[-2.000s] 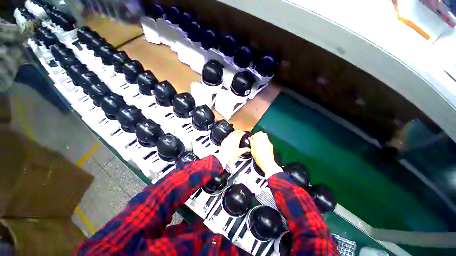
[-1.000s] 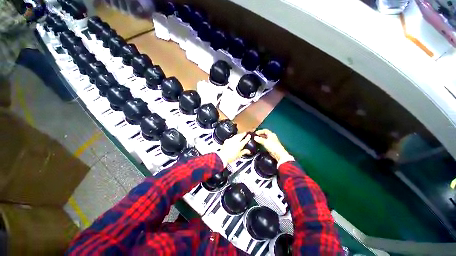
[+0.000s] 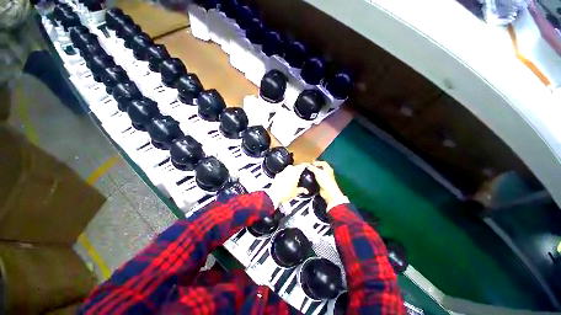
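Camera units with glossy black heads and slotted white bodies stand in two long rows. My left hand [image 3: 288, 186] and my right hand [image 3: 325, 179] are on either side of one black camera head [image 3: 308, 182] in the row farther from me. The fingers of both hands touch its top and sides. My forearms partly cover neighbouring units. A camera unit [image 3: 290, 247] and another one [image 3: 322, 278] stand close in front of me. Whether a label is between my fingers cannot be seen.
More camera units [image 3: 274, 85] stand grouped on brown cardboard [image 3: 206, 66] behind the rows. The green bench top [image 3: 393, 184] lies to the right, under a curved pale shelf [image 3: 430, 55]. Cartons [image 3: 46, 191] are on the floor at left. Part of a person shows at the upper left.
Both hands stay at the same black head, with the right fingers shifted slightly around it. The right forearm has moved a little left. The camera view has shifted slightly.
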